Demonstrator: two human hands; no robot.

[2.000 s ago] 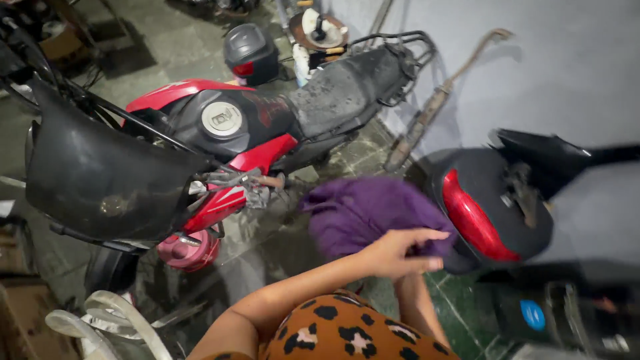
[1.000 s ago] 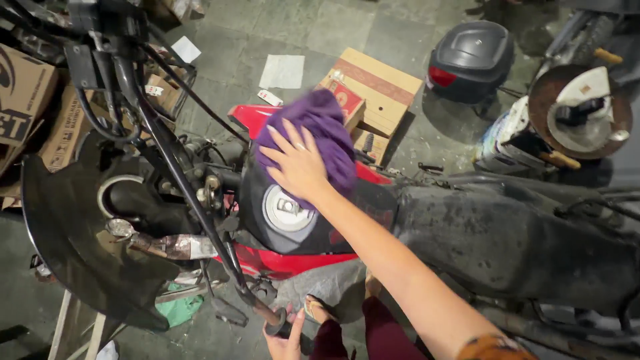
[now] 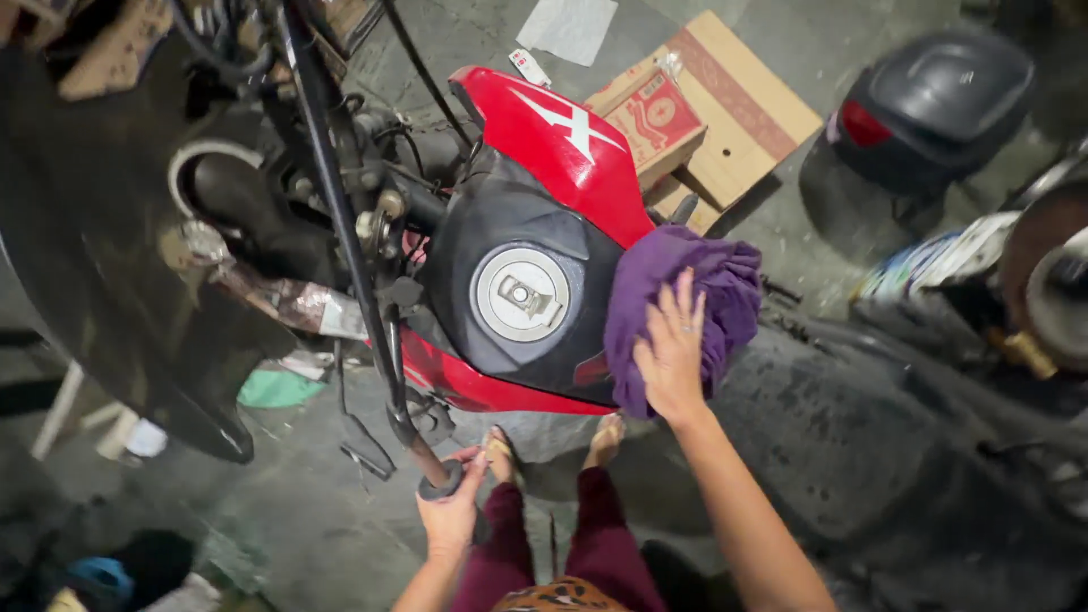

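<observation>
A purple cloth lies bunched on the rear of the motorcycle's black fuel tank, just ahead of the seat. My right hand presses on it from above, fingers spread. My left hand holds the end of the handlebar, thumb and fingers around its dark ring. The round metal fuel cap sits left of the cloth. Red side panels, one at the top and one below, flank the tank.
Flattened cardboard and a red box lie beyond the tank. A black top case rests on the floor at the upper right, near a rusty round pan. My feet in sandals stand beside the motorcycle.
My right hand and the purple cloth have moved back along the tank toward the seat, uncovering the upper red panel. My left hand remains at the handlebar end since one second ago.
</observation>
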